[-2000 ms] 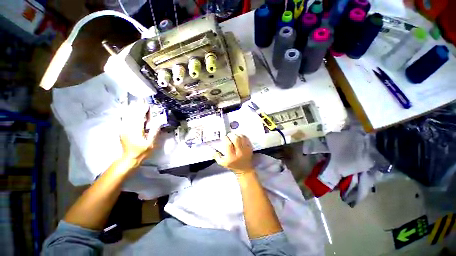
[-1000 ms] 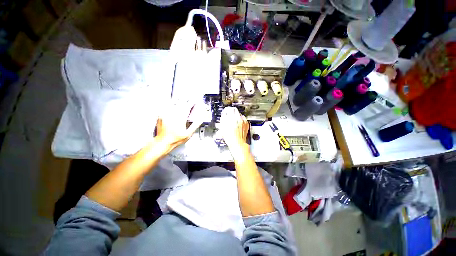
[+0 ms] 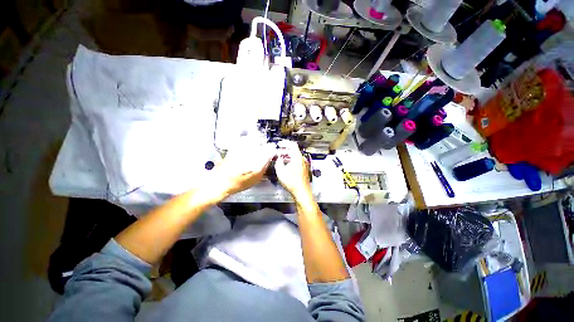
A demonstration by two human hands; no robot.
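Observation:
The overlock machine (image 3: pixel 321 119) stands at the centre of the table, with a row of cream tension knobs on its head. My left hand (image 3: pixel 245 166) reaches in from the left to the needle area. My right hand (image 3: pixel 291 165) is beside it, fingers bent close together in front of the machine. The fingertips of both hands nearly meet; glare and blur hide whether they hold anything. A pale garment piece (image 3: pixel 151 113) is spread on the table at the left. More pale cloth (image 3: pixel 270 245) lies on my lap.
A white lamp (image 3: pixel 252 51) bends above the machine. Yellow-black snips (image 3: pixel 349 179) lie right of it. Thread cones (image 3: pixel 377 129) cluster further right, with a dark blue pen-like tool (image 3: pixel 442 178) on the side table. A red bag (image 3: pixel 535 132) is at far right. Fabric scraps (image 3: pixel 385 223) hang below.
My left hand has moved right, from the bright cloth plate to the needle area beside my right hand. My right hand stays at the machine front. The view has shifted.

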